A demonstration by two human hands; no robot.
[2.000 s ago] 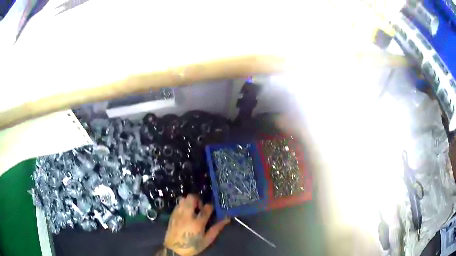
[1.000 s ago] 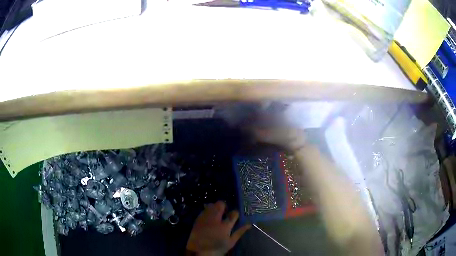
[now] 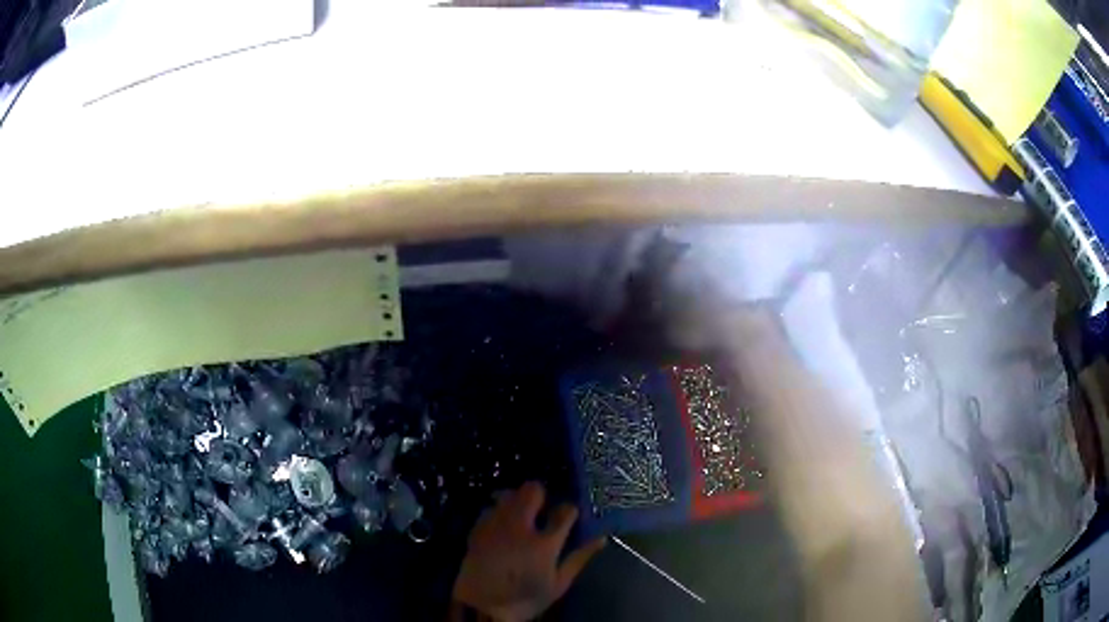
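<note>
My left hand [image 3: 517, 557] rests at the lower edge of the dark pile of small black parts [image 3: 487, 419], beside the blue bin's corner. Its thumb is spread towards the bin; whether the fingertips hold a part is hidden. My right hand [image 3: 699, 301] is blurred, behind the bins and under the shelf edge; its forearm crosses the red bin's right side. What it holds cannot be told. The blue bin [image 3: 623, 527] holds long silver screws or pins. The red bin [image 3: 727, 503] holds small brassy-silver pieces. A thin metal rod [image 3: 657, 570] lies on the mat below them.
Grey metal fittings [image 3: 249, 456] are heaped at left, under a yellowish paper sheet [image 3: 207, 310]. The wooden shelf edge [image 3: 523, 204] crosses above. A crumpled clear plastic liner [image 3: 949, 365] with a dark slim tool [image 3: 991, 486] lies at right. A yellow-handled knife [image 3: 969, 128] lies upper right.
The view has shifted, bringing the paper sheet and shelf edge more into sight. My right forearm now shows over the red bin's right side. My left hand stays beside the blue bin's corner.
</note>
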